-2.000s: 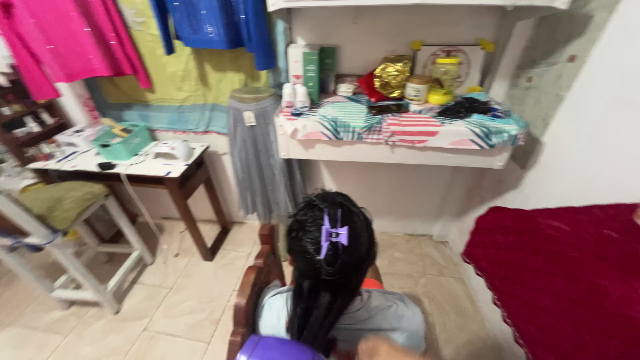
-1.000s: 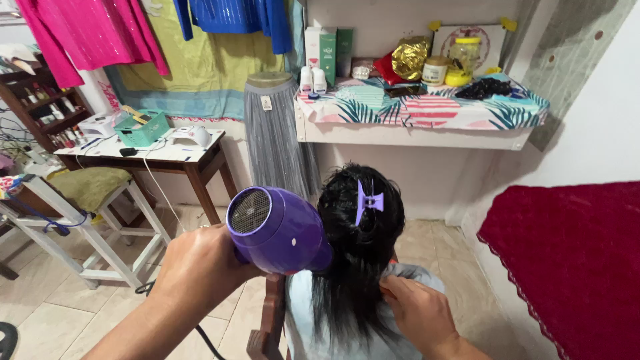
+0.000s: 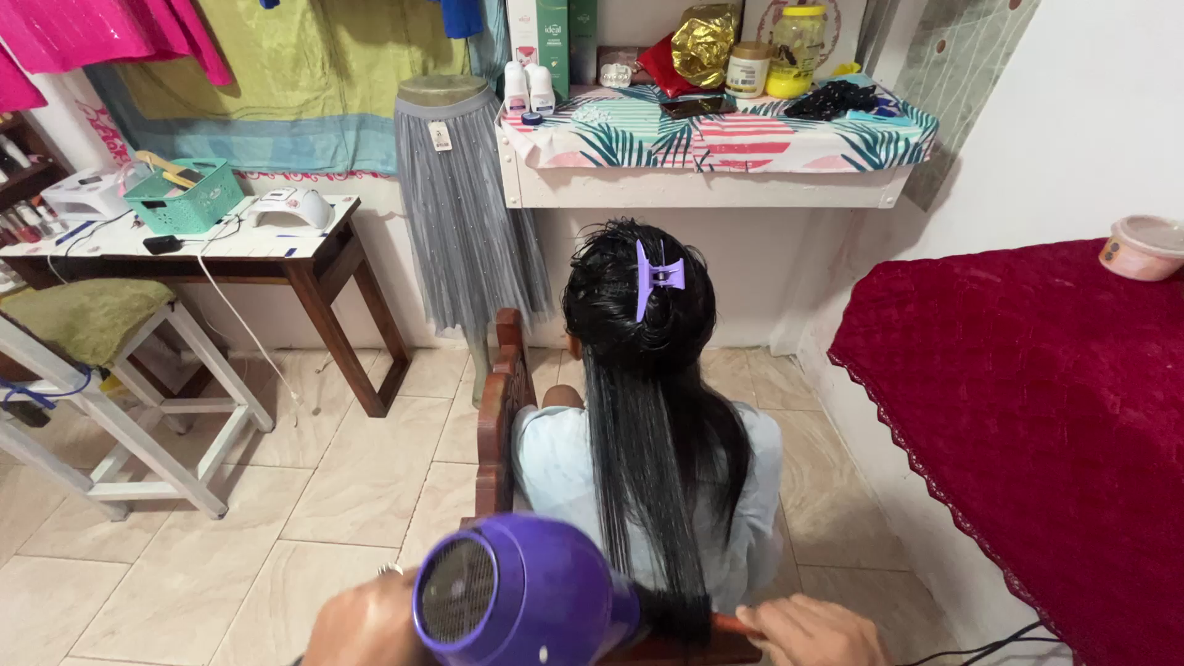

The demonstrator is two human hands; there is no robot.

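A purple hair dryer is in my left hand, its nozzle close to the lower ends of a seated person's long dark hair. My right hand grips a reddish-brown handle beside those ends; the hair covers its far part, perhaps a hairbrush. The strands run taut from the head down to it. A purple claw clip holds the upper hair at the back of the head. The person, in a light blue top, sits facing away from me.
A carved wooden chair back stands left of the person. A shelf with jars and boxes is on the wall ahead. At left are a white-topped table and a white stool. A dark red cover lies at right.
My right hand held hair one second ago and now grips the handle at the hair ends. The dryer has moved down from beside the head to those ends.
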